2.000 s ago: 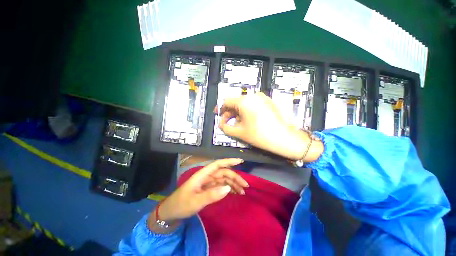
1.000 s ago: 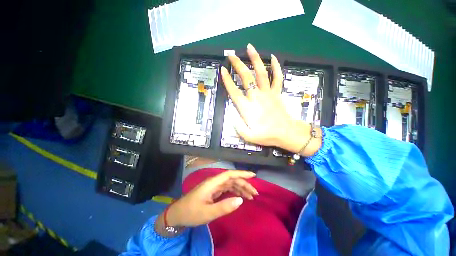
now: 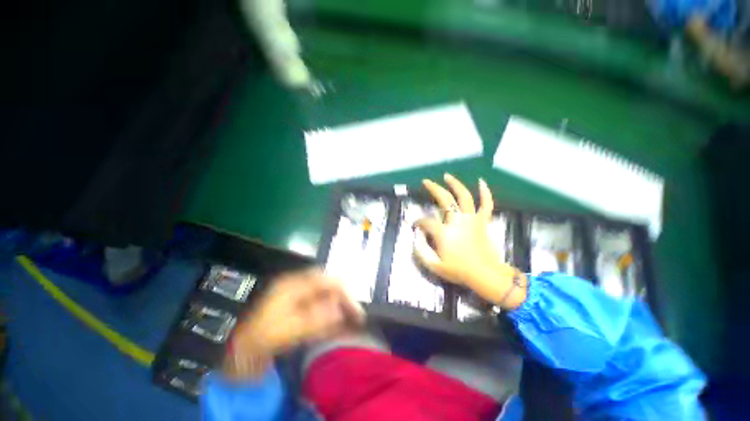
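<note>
A black foam tray [image 3: 380, 311] holds a row of several open phone assemblies, silvery with small orange tabs. My right hand [image 3: 467, 247] lies over the second and third devices from the left, fingers spread; nothing shows between its fingers. The second phone assembly [image 3: 411, 279] is partly covered by it. My left hand [image 3: 292, 316] is blurred, in front of the tray's left end, its fingers bent; whether it holds anything cannot be told. The first phone assembly [image 3: 360, 251] shows beside it.
Two white liner sheets [image 3: 395, 144] [image 3: 580, 173] lie behind the tray on the green bench [image 3: 247, 164]. A black stacked tray [image 3: 185, 349] with devices stands at left. A pale nozzle [image 3: 280, 41] hangs upper left. A person's arm [image 3: 715, 45] shows at far right.
The view has tilted up, showing more of the bench. My right hand went from closed fingertips to spread over the devices. My left hand has risen towards the tray's left end.
</note>
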